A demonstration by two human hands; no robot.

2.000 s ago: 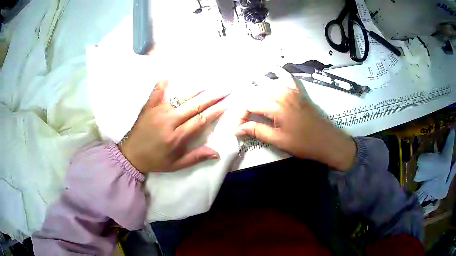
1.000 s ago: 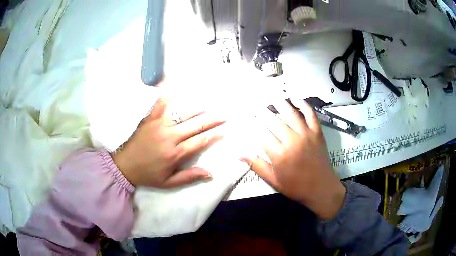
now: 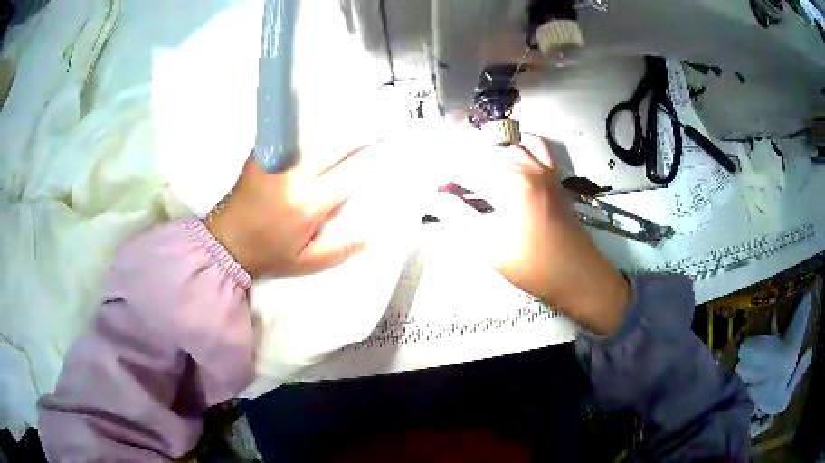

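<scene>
White cloth lies on the machine table under my hands, washed out by glare near the needle area. My left hand lies flat on the cloth with fingers spread, just below the grey-blue lamp bar. My right hand is at the right edge of the bright area, below the ribbed brass-coloured knob. Its fingers are bent and overexposed, so I cannot tell whether they pinch the cloth. The needle and presser foot are lost in the glare.
The sewing machine head spans the top right. Black-handled scissors and a slim metal tool lie right of my right hand. Crumpled cream cloth covers the left. Rule marks run along the table's front edge.
Both hands have moved up towards the needle area, and the cloth has moved with them. More of the table's ruled front edge shows. The machine head shows more than two seconds before.
</scene>
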